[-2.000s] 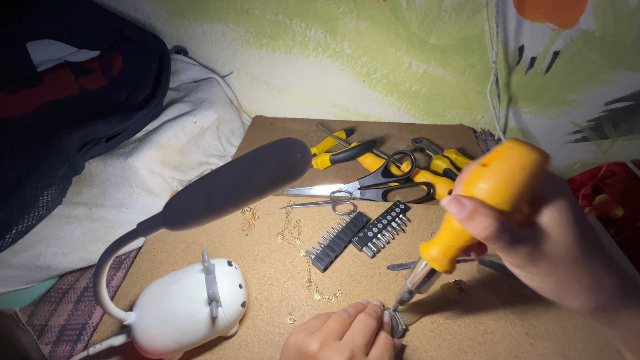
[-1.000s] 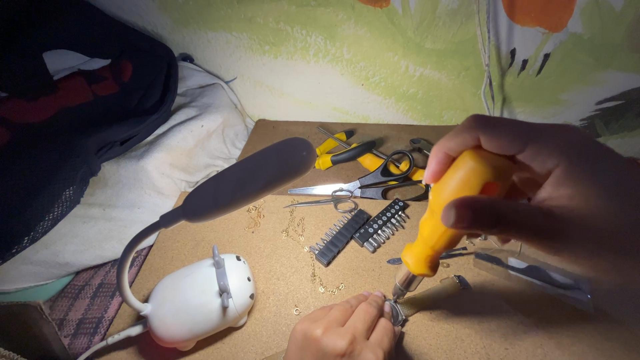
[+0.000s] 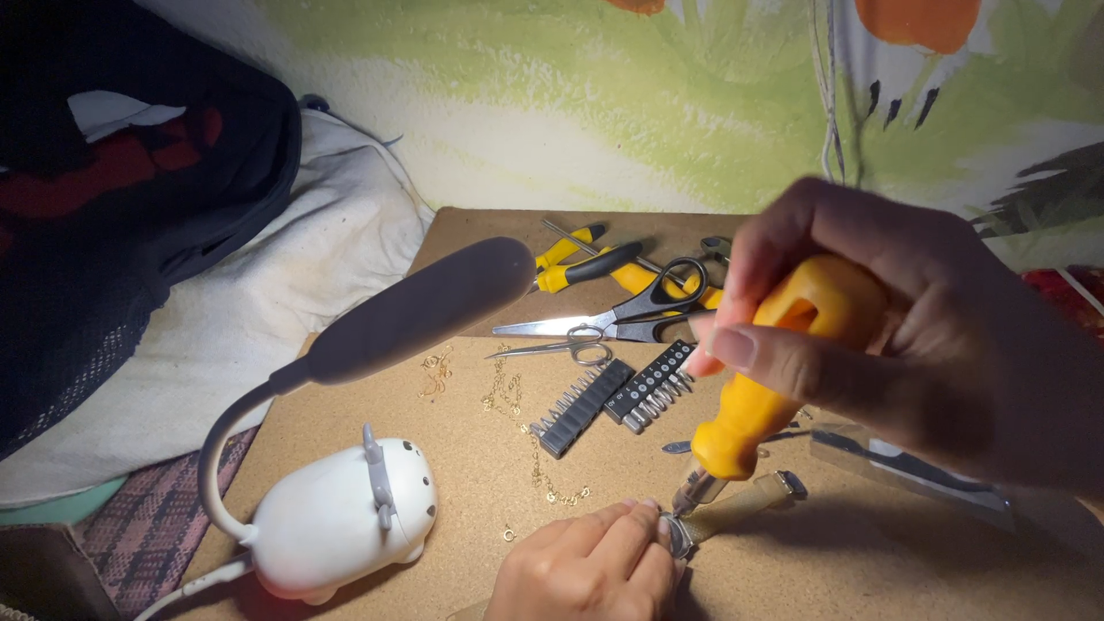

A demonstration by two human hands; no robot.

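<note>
My right hand [image 3: 862,336] grips the yellow handle of a screwdriver [image 3: 759,405], tilted, its metal shank pointing down and left. The screwdriver's tip meets a wristwatch's case [image 3: 679,533] at the case's edge. Fingers of my left hand [image 3: 595,561] press on the watch against the board. A tan watch strap [image 3: 742,507] with a metal buckle runs up and right from the case. Two black holders of screwdriver bits, one [image 3: 586,407] beside the other [image 3: 649,386], lie behind my hands. A thin gold-coloured chain [image 3: 539,470] is spread to their left.
A white animal-shaped lamp [image 3: 336,517] with a dark head [image 3: 423,310] stands at left. Black-handled scissors [image 3: 638,310], small scissors [image 3: 561,347] and yellow-and-black pliers [image 3: 595,263] lie at the back. A clear plastic case [image 3: 906,474] lies at right. Dark clothing [image 3: 138,172] rests on pale fabric.
My right hand has shifted its grip on the screwdriver's handle, which it held from the side earlier. The tan strap, hidden before, shows now. My left hand stays at the watch.
</note>
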